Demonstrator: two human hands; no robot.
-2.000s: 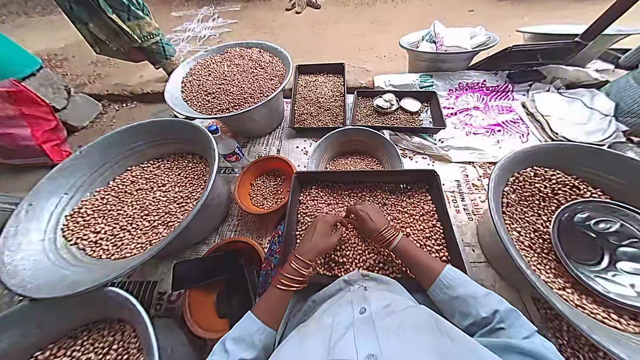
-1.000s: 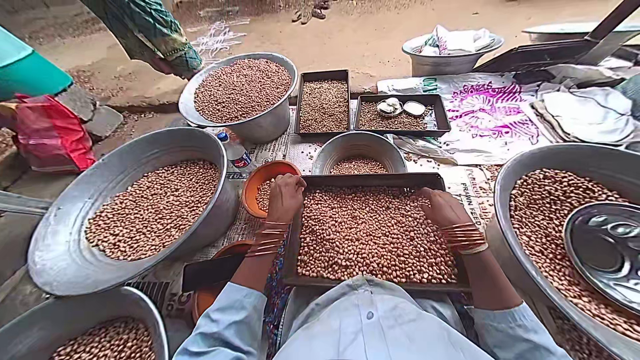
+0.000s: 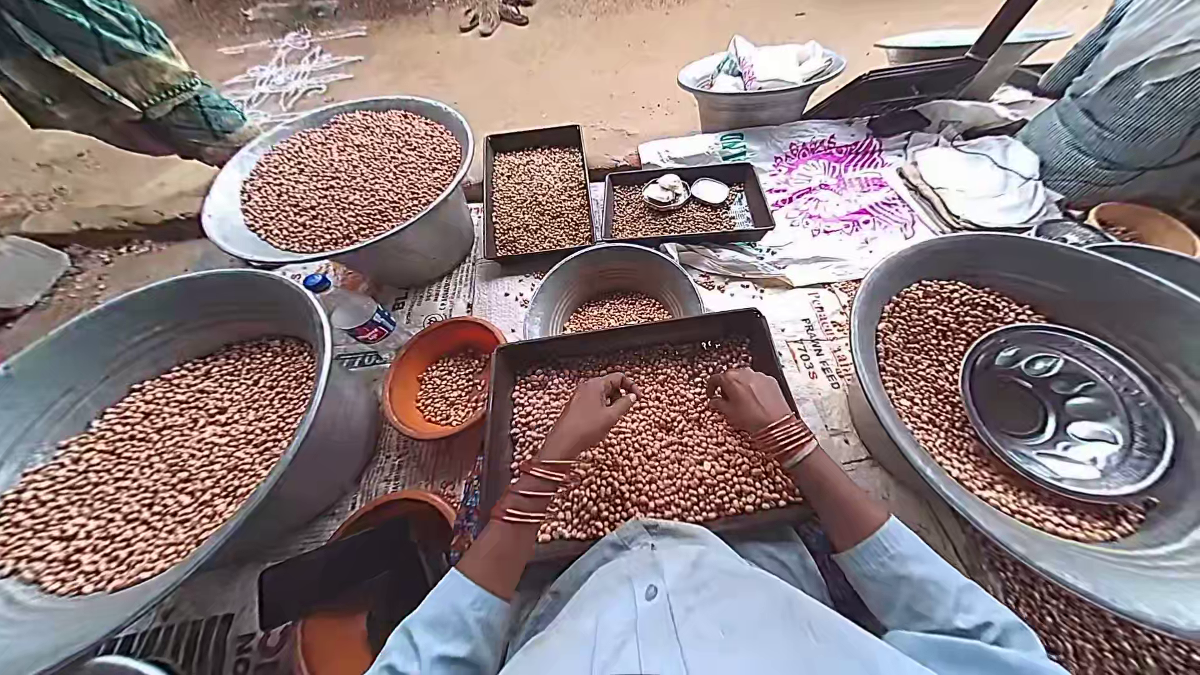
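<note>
A dark rectangular tray [image 3: 499, 403] full of reddish-brown nuts or seeds [image 3: 647, 469] lies close against my body. Over its left half is my left hand [image 3: 600, 403], fingers curled with thumb near the index finger; whether a nut is between them is too small to tell. My right hand [image 3: 745, 398] hovers at the tray's right side, fingertips pointing down to the nuts; its grip cannot be made out. Just left of the tray stands an orange bowl [image 3: 398, 375] with some nuts. A round metal basin [image 3: 553, 300] holding nuts touches the tray's far edge.
Large metal basins of nuts stand at left [image 3: 323, 412], far left [image 3: 459, 234] and right [image 3: 867, 375], the last with a metal plate [image 3: 1069, 412]. Two smaller dark trays [image 3: 489, 187] sit beyond. A plastic bottle [image 3: 352, 314] leans near the orange bowl. People are at both upper edges.
One second ago my hands were at the tray's left far corner and right edge; now both are inside over the nuts, closer together. Two seconds ago they met above the middle.
</note>
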